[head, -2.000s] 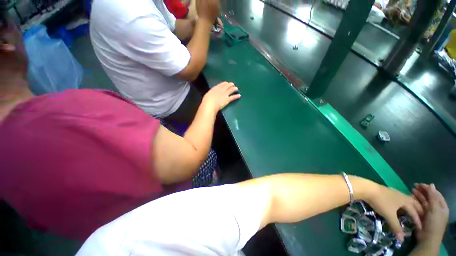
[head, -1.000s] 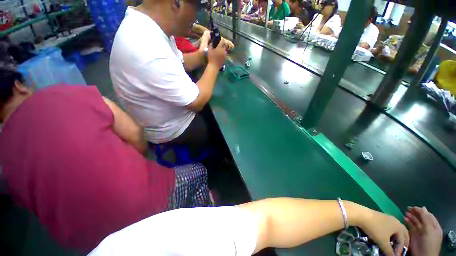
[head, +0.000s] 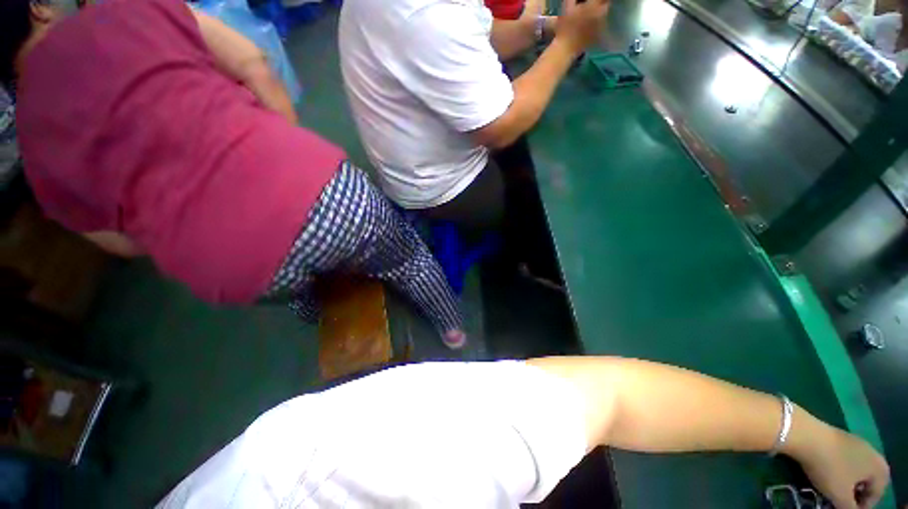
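Observation:
My left hand (head: 844,471) is at the lower right corner, over the near end of the green bench (head: 687,298). Its fingers are curled, and the frame does not show whether they hold anything. A few silvery housing frames (head: 794,496) lie just left of the hand, cut off by the bottom edge. My right hand is out of the picture.
A raised bright green strip (head: 821,343) borders the bench. Beyond it, a shiny unit (head: 871,336) lies on the dark belt (head: 717,60). A green tray (head: 614,70) is at the far bench end. A person in white (head: 428,99) and one in maroon (head: 179,149) are to the left.
The view has turned left and down. My right hand and most of the housing pile have left the picture. The person in maroon has moved away from the bench and bends over.

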